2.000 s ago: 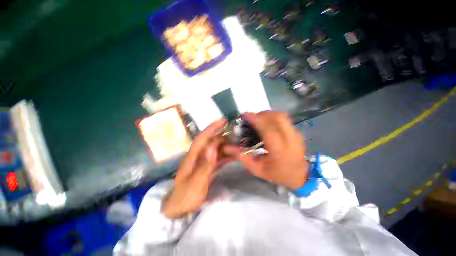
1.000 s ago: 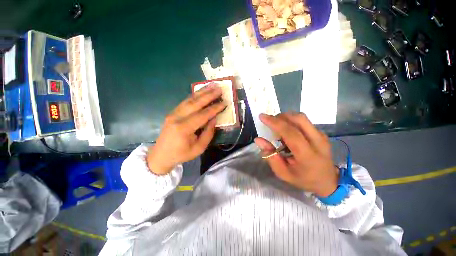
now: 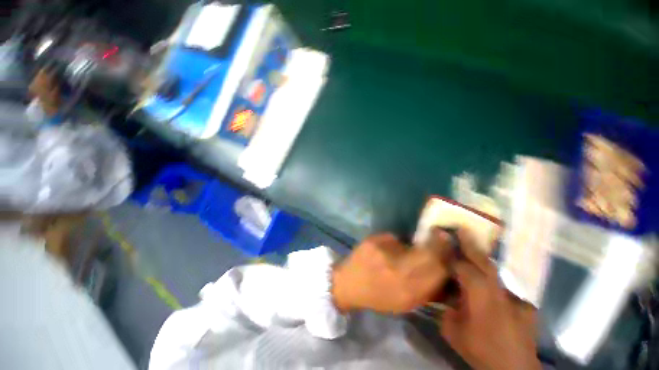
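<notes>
The picture is blurred. My left hand point(image 3: 390, 274) and my right hand point(image 3: 491, 311) are close together over the near part of the cream pressing pad point(image 3: 462, 217), which has a red-brown border. Their fingers meet and overlap. A small dark thing point(image 3: 451, 235) shows between the fingertips at the pad, too blurred to name. The fingers hide what each hand holds. The tweezers cannot be made out. A long white adhesive sheet point(image 3: 533, 224) with faint pinkish marks lies right of the pad.
The purple scrap bin point(image 3: 571, 213) with tan scraps is at right, a plain white strip point(image 3: 603, 296) below it. The blue unit point(image 3: 238, 108) and leaning stacked sheets point(image 3: 285, 119) are at upper left. Blue bins point(image 3: 238, 217) sit below the bench edge. Another person's white sleeve point(image 3: 87, 162) is at far left.
The view has swung left and tilted, so the bench things sit further right and another person shows. My right hand has come from beside the pad to meet my left at it.
</notes>
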